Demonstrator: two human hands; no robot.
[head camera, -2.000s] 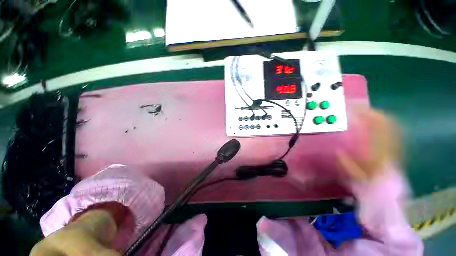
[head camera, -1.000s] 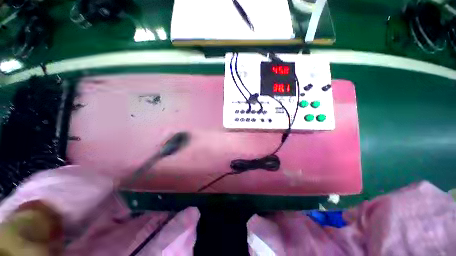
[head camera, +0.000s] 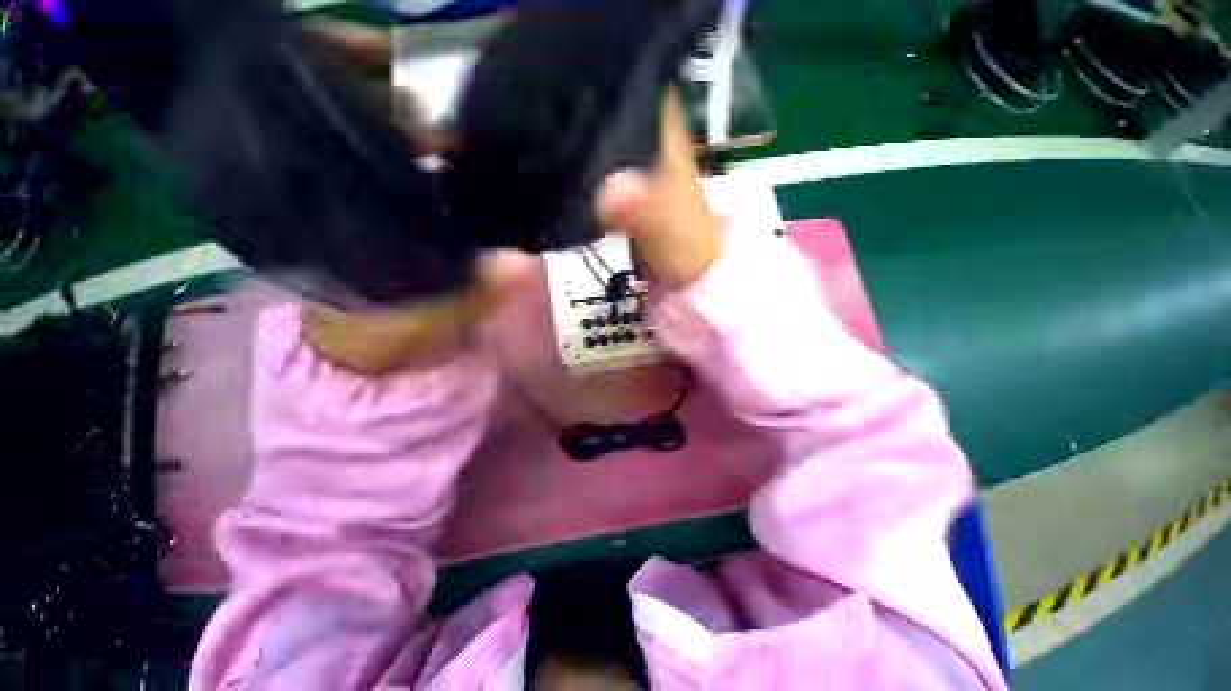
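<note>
A black over-ear headset (head camera: 540, 135) is held up close to the camera, blurred and cut by the top edge. My left hand (head camera: 405, 324) holds its lower left part from below. My right hand (head camera: 668, 216) grips its right side. Behind and below it, the white tester (head camera: 608, 354) lies on the pink mat (head camera: 594, 506). Its sockets show, but its display and buttons are hidden by the headset and my right arm. The bundled black cable (head camera: 624, 436) lies on the mat below the tester.
A dense pile of thin black stalks (head camera: 68, 459) stands at the left. Black headsets with cables (head camera: 1093, 61) lie on the green belt at the top right. A blue edge (head camera: 975, 581) shows by my right sleeve. Yellow-black floor tape (head camera: 1120, 567) is at the lower right.
Both hands have come up into the middle with the black headset between them. The boom microphone over the mat is out of sight. The view has shifted, and the tester is now largely covered.
</note>
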